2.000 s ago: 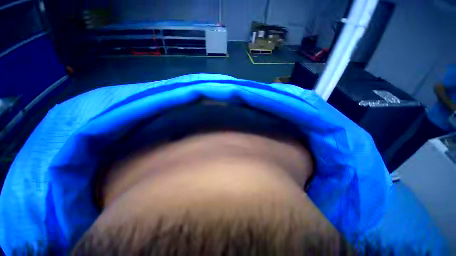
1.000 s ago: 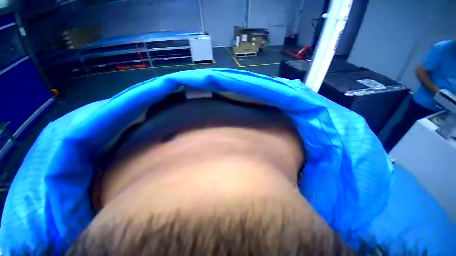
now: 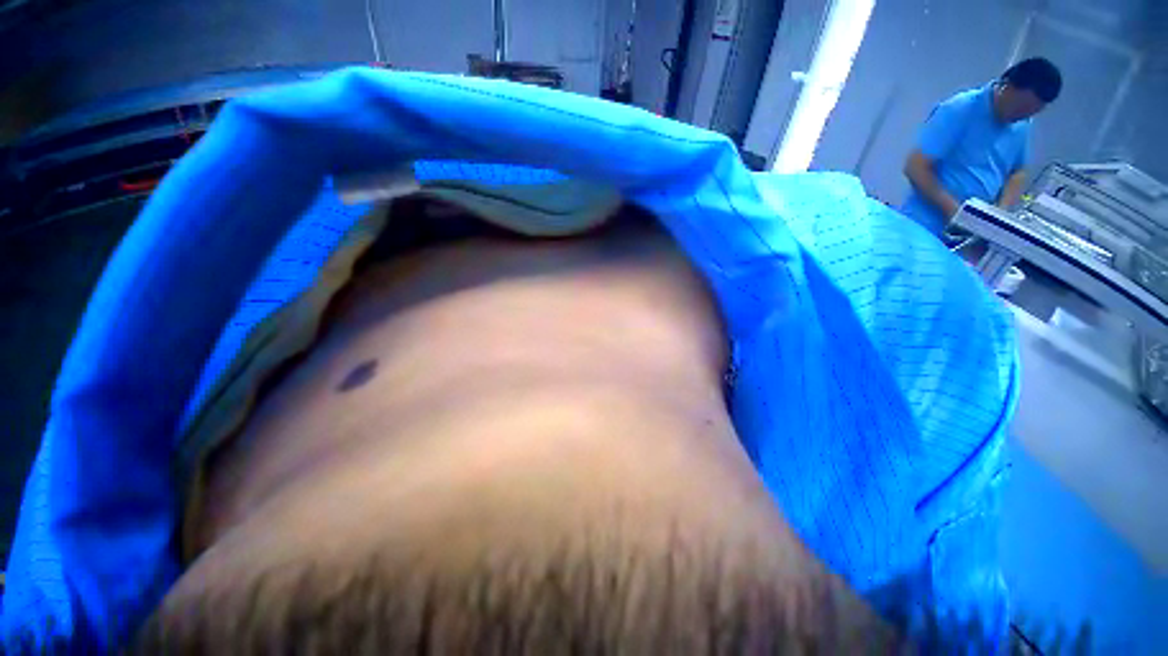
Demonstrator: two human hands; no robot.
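Neither my left hand nor my right hand is in the picture. The wearer's light blue smock [image 3: 871, 333] with fine dark grid lines and the bare neck fill most of the view. A blue mat [image 3: 1089, 551] shows at the lower right, beyond the smock's shoulder. Above it is a pale grey bench surface [image 3: 1089, 429]. No workpiece in a hand can be seen.
A person in light blue [image 3: 963, 147] stands at the upper right behind a long metal frame or rail [image 3: 1076, 250]. A white post [image 3: 826, 83] rises behind my shoulder. A dark rack [image 3: 96, 154] stands at the upper left.
The view has turned and tilted. The person and bench at the right show more fully, the dark covered block is no longer seen, and the back shelving sits higher and further left.
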